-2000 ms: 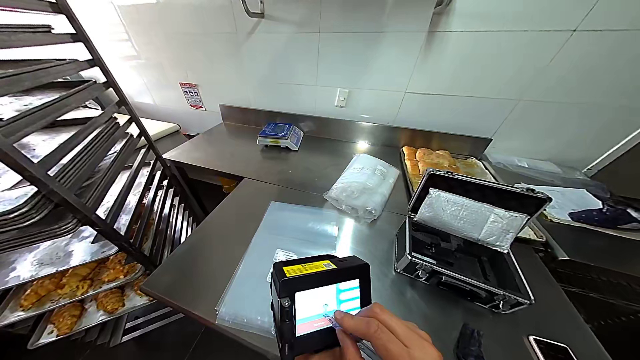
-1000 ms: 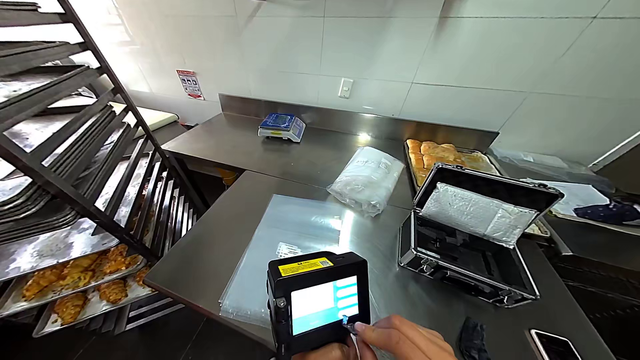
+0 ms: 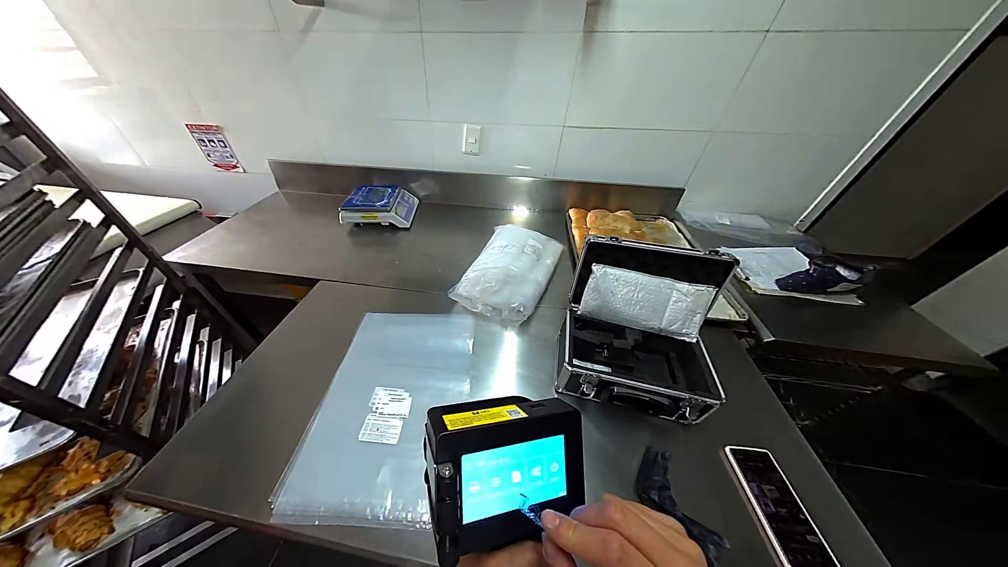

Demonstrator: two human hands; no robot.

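Observation:
A black handheld device with a lit touchscreen is held up over the table's front edge. My left hand shows only as a strip of skin under the device, which it supports from below. Close to the lower right of the screen are the pinched fingers of my right hand, with a small thin dark object at their tips. Behind the device lie clear plastic bags with printed labels on them.
An open black case with foil-like padding stands right of a wrapped plastic bundle. Farther back are a blue-topped scale and a tray of bread. A phone and dark cloth lie right. A tray rack stands left.
The screen's display has changed from a white panel with blue blocks to a blue page with a row of icons. My right hand stays at the screen's lower right. The view has shifted.

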